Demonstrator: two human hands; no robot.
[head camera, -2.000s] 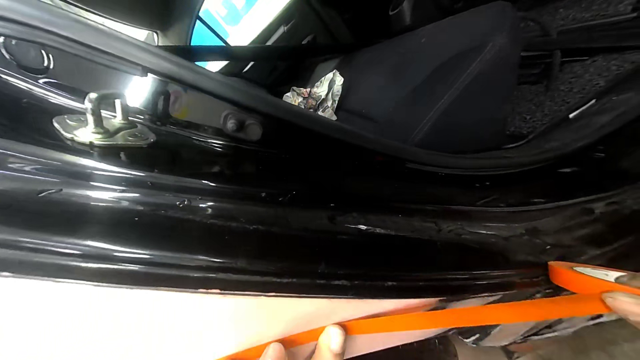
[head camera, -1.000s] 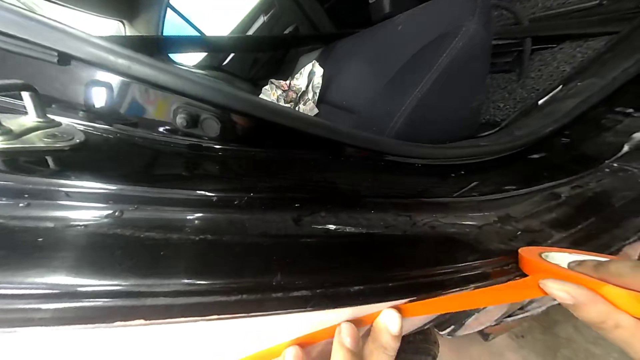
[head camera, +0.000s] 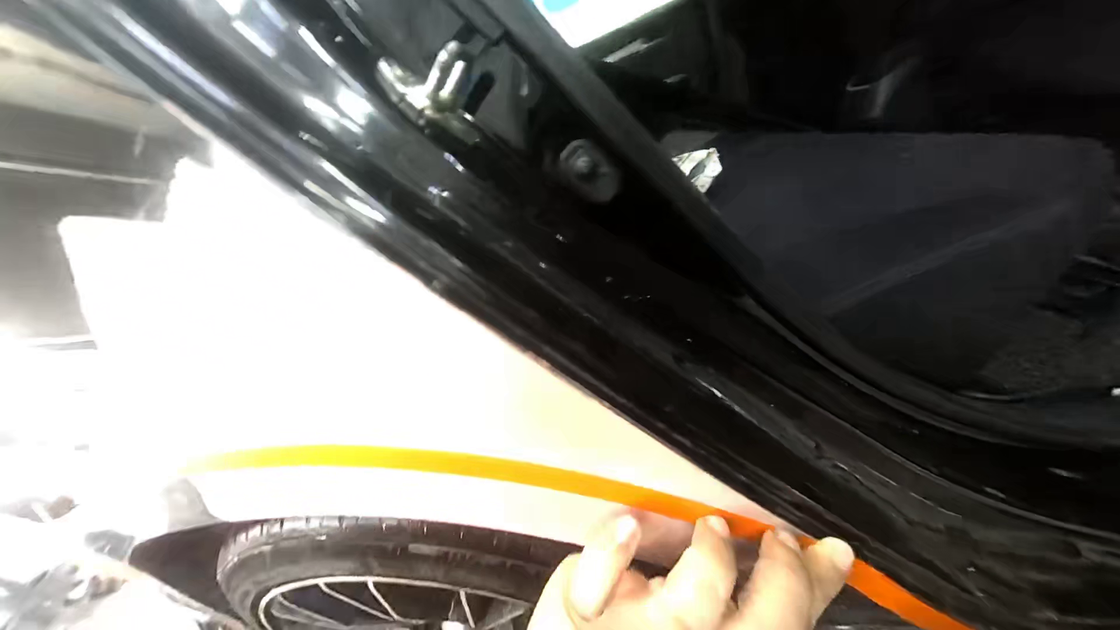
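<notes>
An orange tape strip runs in a curve over the pale body panel of a car, above the wheel arch. It passes under the fingertips of my left hand and on to the lower right edge of the view. The fingers are spread a little and press on the strip near the black door sill; they do not close around it. My right hand and the tape roll are outside the view.
Below the panel is a black tire with a spoked wheel. A metal door striker stands on the black door frame. Inside the car are a dark seat and a crumpled piece of paper or foil. The left side is glaring.
The view has swung toward the wheel and panel. My right hand with the orange tape roll, seen at the right before, has left the view. My left hand remains on the tape strip.
</notes>
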